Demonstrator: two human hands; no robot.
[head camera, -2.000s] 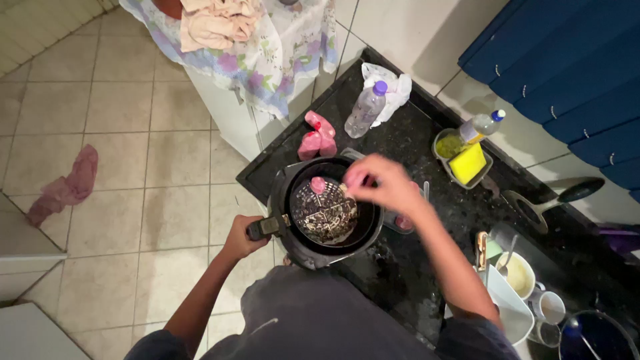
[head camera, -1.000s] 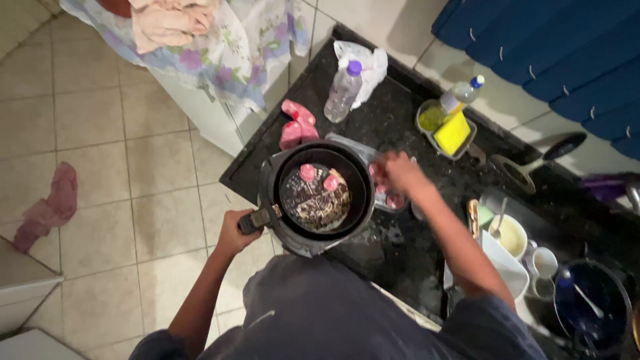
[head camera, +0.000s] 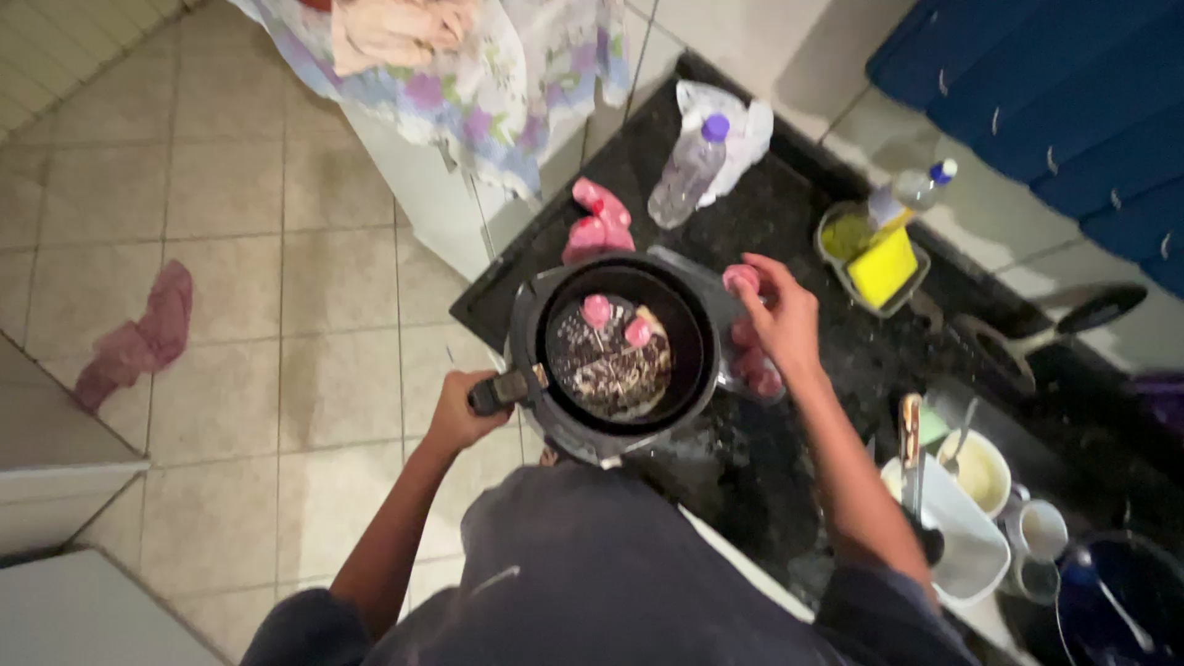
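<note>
My left hand (head camera: 465, 407) grips the handle of a round black air fryer basket (head camera: 712, 356). Two pink round pieces, one (head camera: 597, 311) and another (head camera: 638, 332), lie on its perforated bottom, where there are pale crusty patches. My right hand (head camera: 782, 310), right of the basket, holds a similar pink round piece (head camera: 741, 277) between thumb and fingertips. Below that hand, more pink pieces (head camera: 760, 375) sit in a clear plastic tray, which the basket and hand partly hide. A pink plastic package (head camera: 599, 227) lies just above the basket's rim.
A purple-capped plastic bottle (head camera: 689, 176) lies by a white plastic bag (head camera: 747, 134). Farther right are a yellow sponge (head camera: 883, 268) in a holder, a frying pan (head camera: 994, 356), a white container (head camera: 967, 546) and a bowl (head camera: 980, 472). A pink cloth (head camera: 139, 342) lies on the tiled floor.
My right hand was over the basket with a pink piece, then moved right to the tray; it now holds up a pink piece there. A second pink piece has come to lie in the basket.
</note>
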